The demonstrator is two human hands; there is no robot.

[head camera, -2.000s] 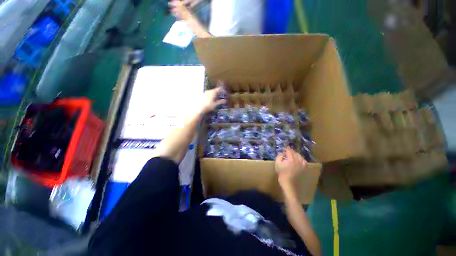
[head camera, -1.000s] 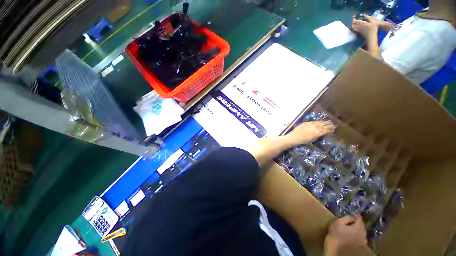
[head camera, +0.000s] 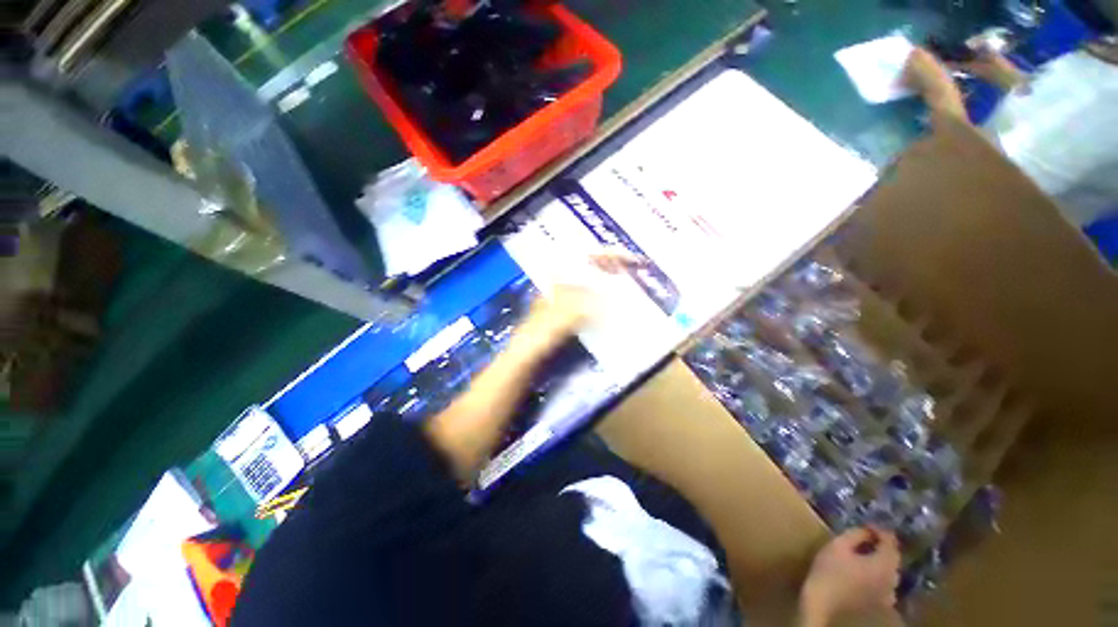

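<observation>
My left hand (head camera: 586,294) is blurred, over the printed box (head camera: 748,159); whether it holds anything cannot be told. My right hand (head camera: 852,573) rests with curled fingers at the near edge of the shipping carton (head camera: 723,472). A small dark spot shows at its fingers; what it is cannot be told. Bagged adapters (head camera: 815,392), dark lumps under shiny film, stand in rows in the carton. Cardboard dividers (head camera: 938,337) show beside them towards the far side.
A red basket (head camera: 539,153) full of black adapters stands beyond the printed box, with a packet of clear bags (head camera: 417,221) beside it. A grey rail (head camera: 184,208) crosses the left. Another person's hand (head camera: 938,86) is at a white sheet at top right.
My left hand has left the carton and moved left over the printed box. My right hand stays at the carton edge. The view has turned from the carton towards the basket.
</observation>
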